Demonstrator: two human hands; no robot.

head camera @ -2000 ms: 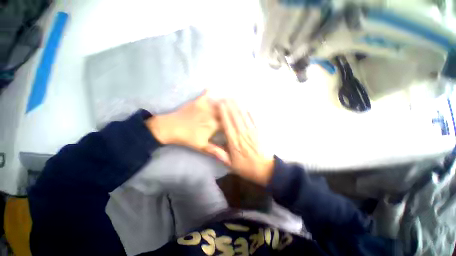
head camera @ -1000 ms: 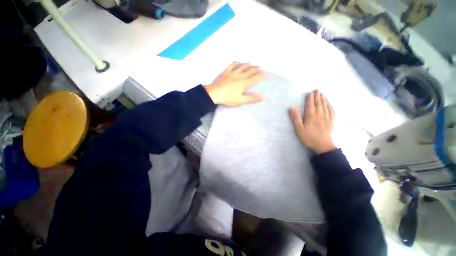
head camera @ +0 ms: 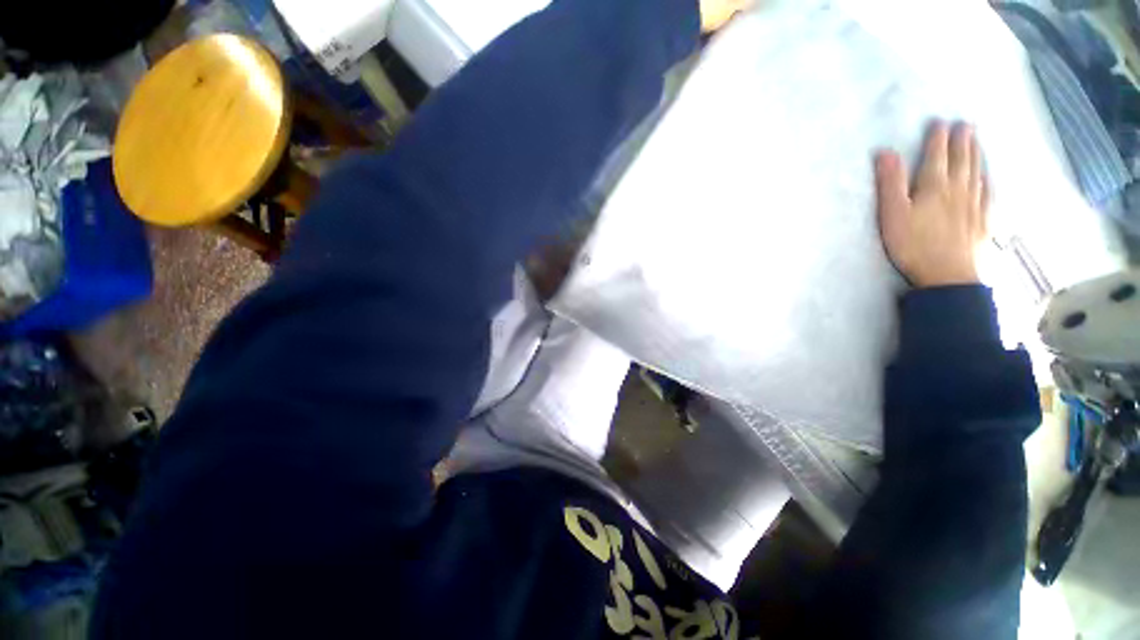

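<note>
A light grey fabric panel (head camera: 763, 213) lies spread over the white table, its near edge hanging over the table's front edge. My right hand (head camera: 938, 213) rests flat on the panel's right part, palm down, with the thumb apart from the fingers. My left hand (head camera: 721, 13) is at the top edge of the picture by the panel's far left side. Only a small part of it shows; its fingers are cut off, and I cannot tell whether it holds the fabric.
The sewing machine head (head camera: 1094, 319) is at the right edge, with black-handled scissors (head camera: 1063, 531) below it. A ruler strip (head camera: 788, 450) runs along the table's front edge. A round yellow stool (head camera: 203, 130) stands at upper left. Dark grey-blue fabric (head camera: 1075, 113) lies at upper right.
The view has shifted, and the panel now appears higher. My left hand has moved away to the far left side and is mostly out of view. My right hand stays flat on the panel.
</note>
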